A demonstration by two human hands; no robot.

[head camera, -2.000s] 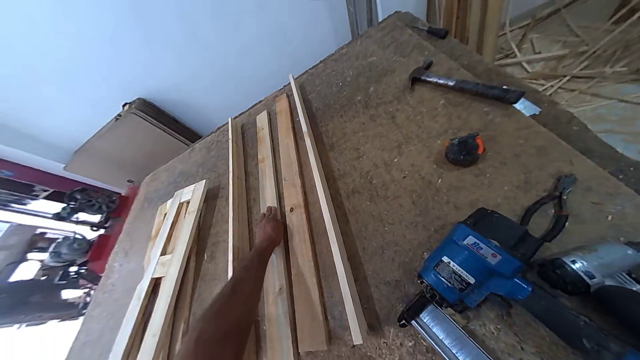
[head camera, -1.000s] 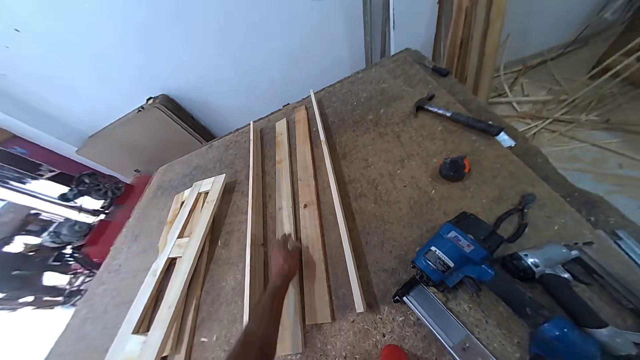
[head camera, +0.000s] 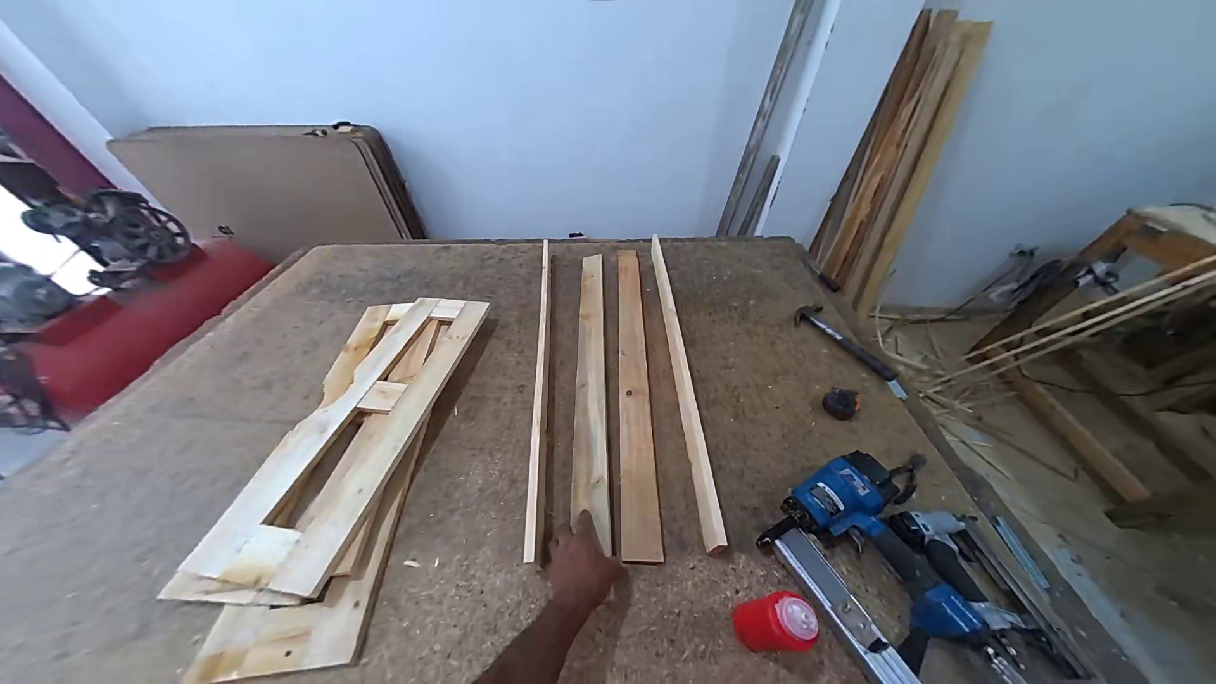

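My left hand is at the near end of a pale wooden board, a finger resting on its top face. Whether the fingers grip the board is hidden. Close on its right lies a redder board with a knot. A narrow wooden strip lies to the left of these boards, and another strip slants on the right. All run lengthwise over the worktable. My right hand does not show.
Slatted wooden frames lie stacked at left. On the right are a claw hammer, a tape measure, a blue nail gun, a second air tool and a red container. Timber leans against the wall.
My left hand has moved down the pale board from about its middle to its near end. The view has levelled and swung, bringing the whole red container into sight.
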